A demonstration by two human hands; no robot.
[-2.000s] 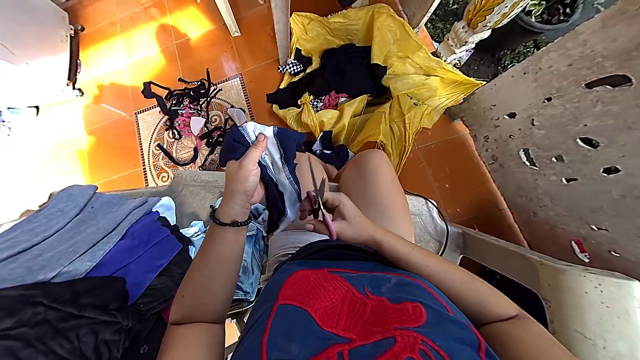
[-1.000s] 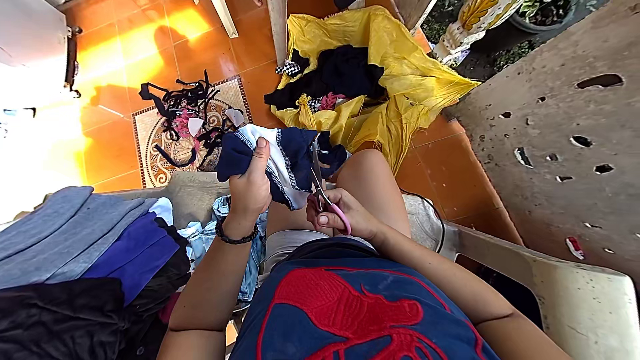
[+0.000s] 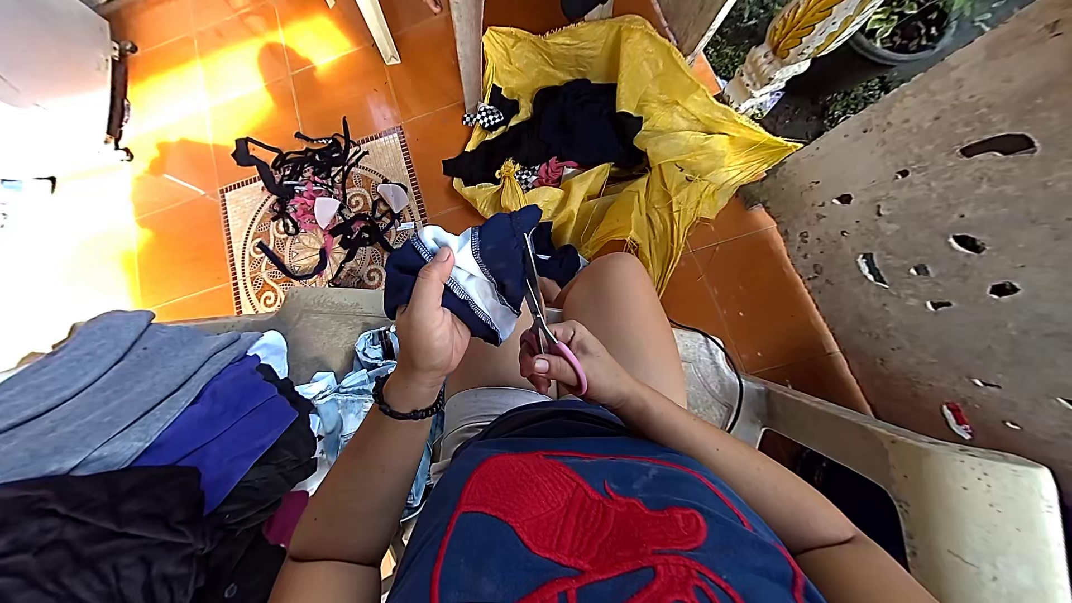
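My left hand [image 3: 434, 335] grips a navy and white cloth piece [image 3: 486, 268] with overlocked seams, its thumb on top of the white part. In my right hand [image 3: 578, 364] is a pair of scissors with pink handles [image 3: 571, 365]. Their blades point up and away from me and lie against the right edge of the cloth, over my lap. Whether the blades have fabric between them cannot be told. More navy cloth [image 3: 557, 258] lies just beyond the blades, between my knees.
Folded grey [image 3: 109, 385], blue and black clothes lie at the left, beside light blue denim [image 3: 343, 402]. Black straps and scraps [image 3: 314, 209] lie on the patterned floor tiles. A yellow sack [image 3: 670, 117] holds dark cloth. A plastic chair arm [image 3: 963, 486] and a wall with holes stand at the right.
My left hand has lifted the cloth and spread it wider than two seconds ago. The scissors have moved from beside the cloth up against its right edge.
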